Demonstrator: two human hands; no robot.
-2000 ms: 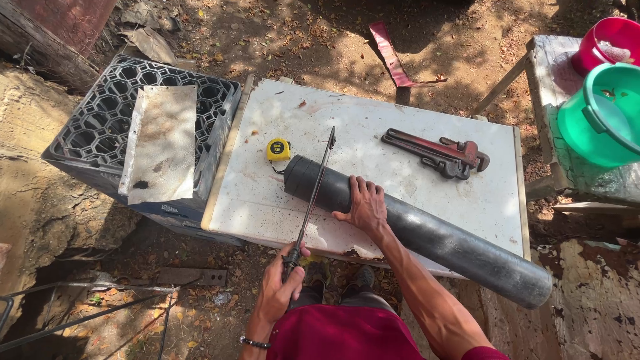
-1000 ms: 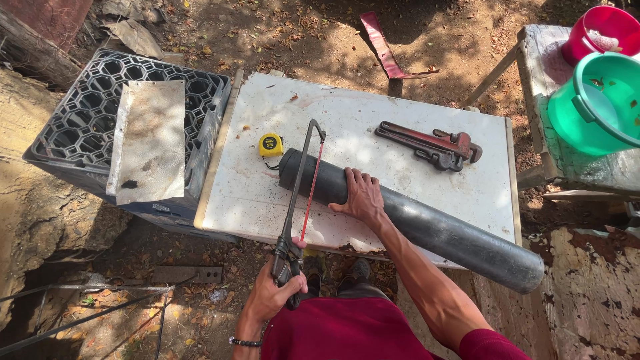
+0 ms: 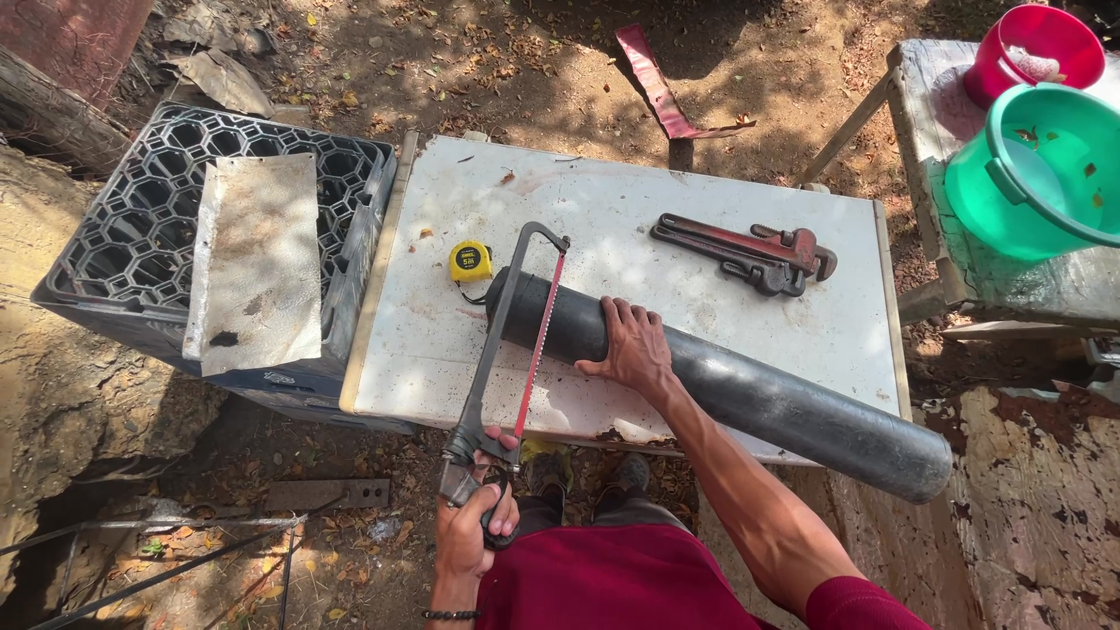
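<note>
A thick black plastic pipe (image 3: 752, 385) lies slanting across a white tabletop (image 3: 542, 188), its right end jutting past the front edge. My right hand (image 3: 634, 346) presses on top of it with spread fingers, near its left end. In my left hand (image 3: 477, 516) is the handle of a hacksaw (image 3: 500, 337) with a red blade, which crosses over the pipe's left end; whether the blade touches the pipe cannot be told. A yellow tape measure (image 3: 471, 262) sits just beyond that end. Two pipe wrenches (image 3: 744, 249) lie side by side towards the back right.
Left of the table stands a black plastic crate (image 3: 350, 219) with a stained sheet (image 3: 258, 262) on top. A side table (image 3: 936, 175) at the right bears a green bucket (image 3: 989, 192) and a red bucket (image 3: 997, 61). Thin metal bars (image 3: 192, 560) lie low at the left front.
The hacksaw, seen nearly edge-on two seconds ago, has turned so its frame and blade now show side by side. My right hand stays on the pipe.
</note>
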